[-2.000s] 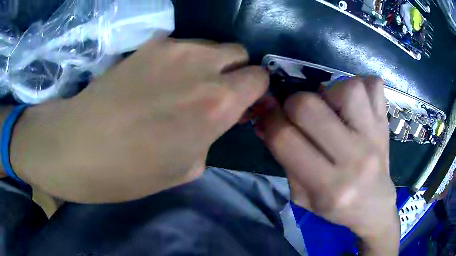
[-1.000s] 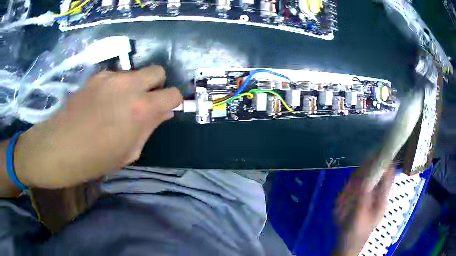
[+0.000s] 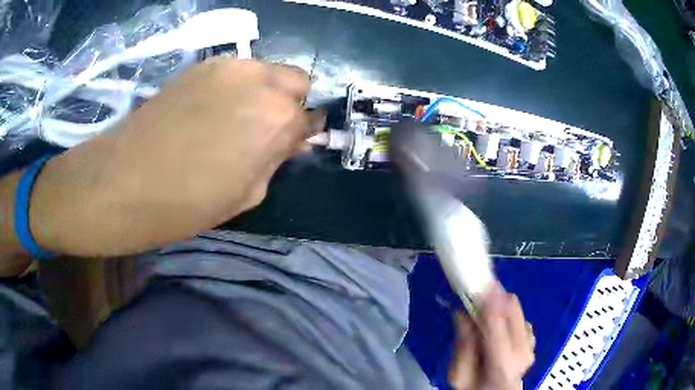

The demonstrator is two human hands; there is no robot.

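The open power strip housing (image 3: 533,126) lies on the dark green mat with its circuit board showing. A blue wire (image 3: 449,101) and a yellow-green wire (image 3: 474,151) curve over the board. My left hand (image 3: 183,156), with a blue wrist band, holds the white power cord (image 3: 324,139) close to the ribbed strain relief (image 3: 341,140) at the housing's left end. My right hand (image 3: 495,339) grips the pale handle of a blurred hand tool (image 3: 457,236). Its dark end is over the left part of the board and hides part of it; contact cannot be told.
Another strip housing (image 3: 488,46) lies beyond. A clear plastic bag (image 3: 46,84) and white plug (image 3: 228,24) are at the upper left. A blue crate (image 3: 518,305) is at the lower right, a cardboard box (image 3: 84,297) at the lower left. The mat has a brown raised edge (image 3: 653,190) at right.
My right hand has left the board and now holds the hand tool, swung from the right edge to over the board. My left hand has moved to the cord end. The view has shifted.
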